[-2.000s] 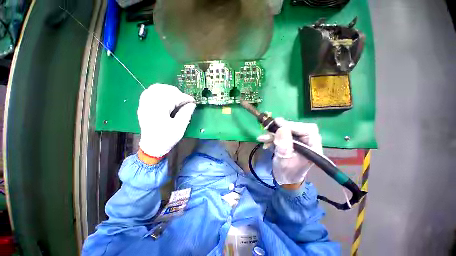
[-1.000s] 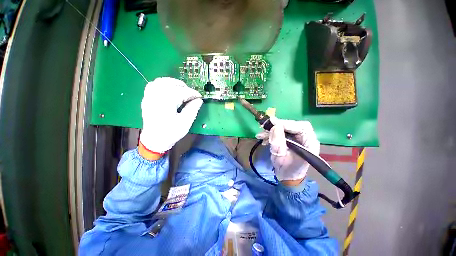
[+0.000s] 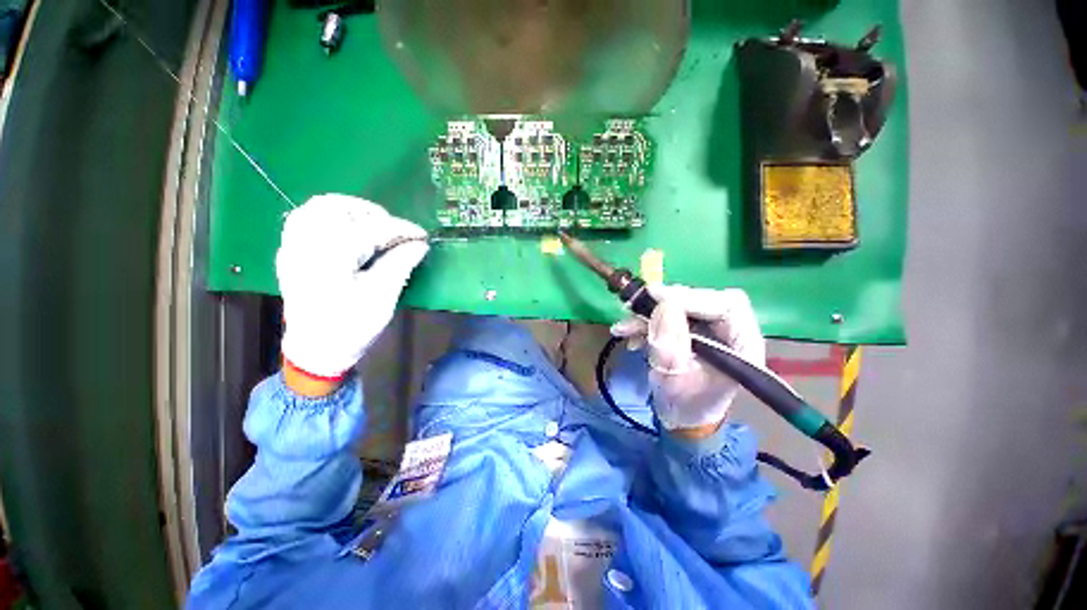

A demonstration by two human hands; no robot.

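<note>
A green circuit board [image 3: 539, 179] of three joined sections lies on the green mat [image 3: 322, 143]. My right hand [image 3: 697, 358], in a white glove, holds the soldering iron [image 3: 751, 379] like a pen. Its tip is at the board's near edge, right of the middle; contact cannot be told. My left hand [image 3: 346, 280], also gloved, is left of the board and pinches a short dark thin piece [image 3: 387, 250]. Thin solder wire [image 3: 256, 170] runs from the upper left to this hand. A faint line extends from its fingertips toward the board.
The large round extraction hood [image 3: 536, 54] hangs behind the board. The dark iron stand [image 3: 799, 101] with its yellow sponge [image 3: 808, 205] is at the right. Yellow tape pieces [image 3: 652, 265] lie near the iron. A blue pen-like stick [image 3: 246, 48] is upper left. A dark green conveyor [image 3: 89, 298] runs along the left.
My left hand has moved left, away from the board, with the dark piece. The iron's tip has shifted slightly left relative to the board. The whole view has shifted a little.
</note>
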